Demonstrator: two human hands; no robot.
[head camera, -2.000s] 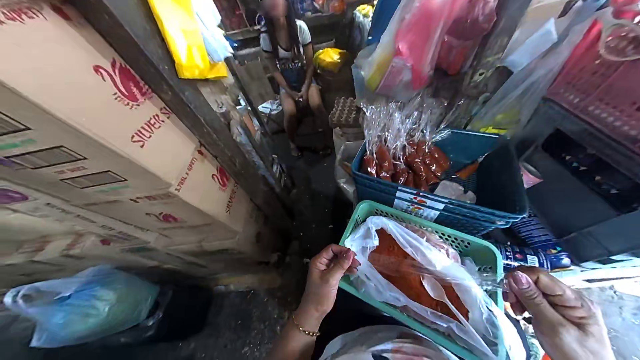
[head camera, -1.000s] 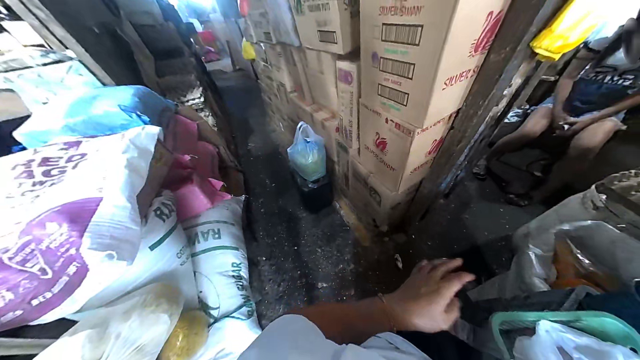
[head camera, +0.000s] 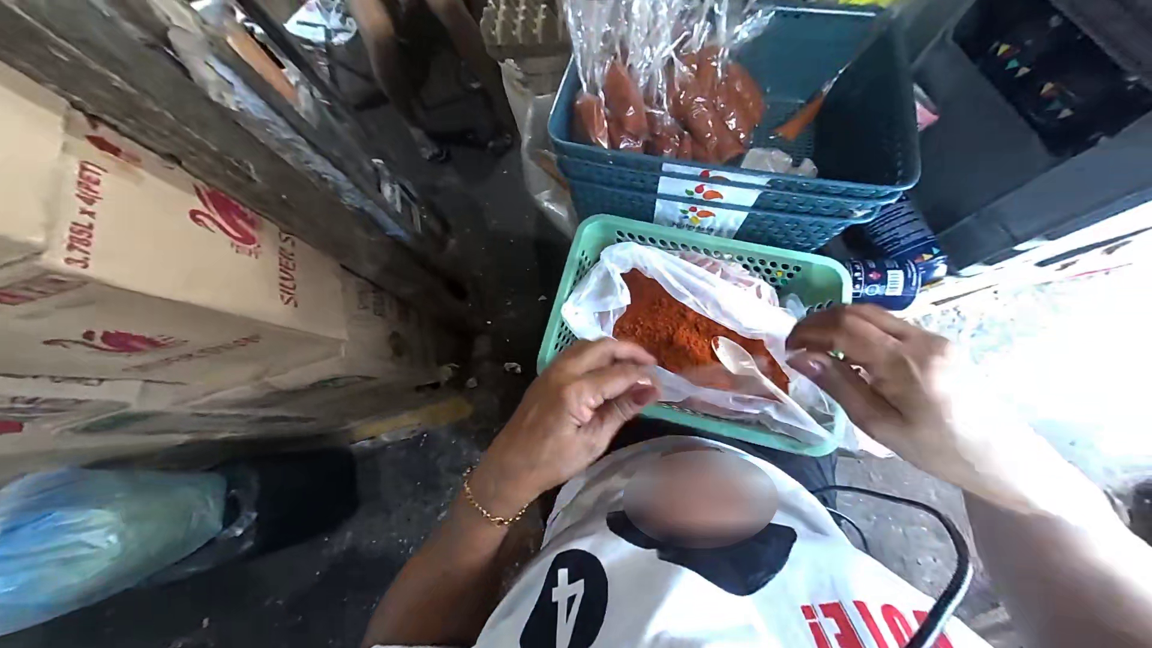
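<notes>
A white plastic bag of orange-red powder lies open in a light green perforated basket. A pale plastic spoon rests on the powder. My left hand, with a bracelet at its wrist, is at the near left edge of the bag, thumb and fingers close together. At the bag's right edge is my right hand, its thumb and fingers bent. Thin clear film shows over the near powder between my hands; whether either hand pinches it is unclear.
Stacked dark teal baskets hold knotted clear bags of reddish-brown contents beyond the green basket. Cardboard boxes and a wooden post stand left. A filled plastic bag sits lower left; another person's legs show above. A cable hangs near my right arm.
The view has swung from the aisle back to the green basket. Both my hands are now at the powder bag; a second ago only one hand showed, away from it.
</notes>
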